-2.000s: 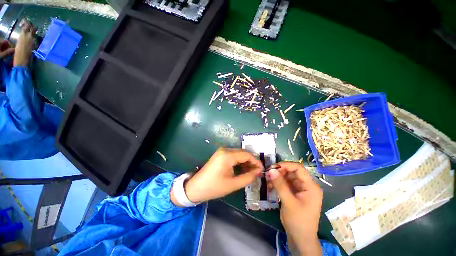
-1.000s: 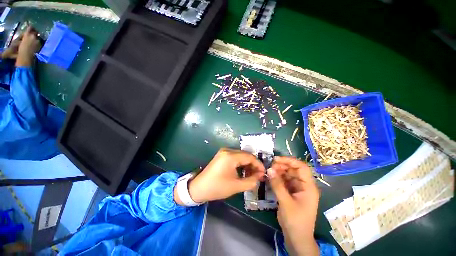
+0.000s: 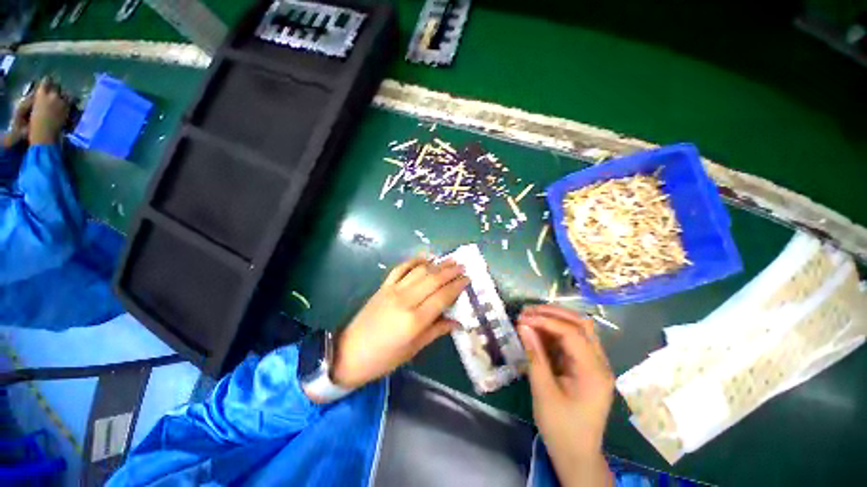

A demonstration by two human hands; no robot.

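Observation:
The silver-white module plate [image 3: 478, 306] with a black bar along its middle lies at a slant on the green bench in front of me. My left hand [image 3: 404, 309] grips its upper left edge, fingers on the plate and thumb at its side. My right hand [image 3: 568, 376] is at the plate's lower right edge, thumb and index finger close together. Whether the right fingertips hold a small part cannot be seen.
A blue bin [image 3: 713, 228] of tan strips stands right. Adhesive sheets [image 3: 751, 352] overlap at lower right. A heap of mixed small pieces [image 3: 447, 176] lies behind the plate. A black compartment tray [image 3: 242, 181] stands left. A neighbouring person's hands [image 3: 43, 114] show at far left.
My hands have parted from their fingertip-to-fingertip pinch over the plate. My left hand has taken hold of the plate, which is now turned at a slant. The view has shifted slightly.

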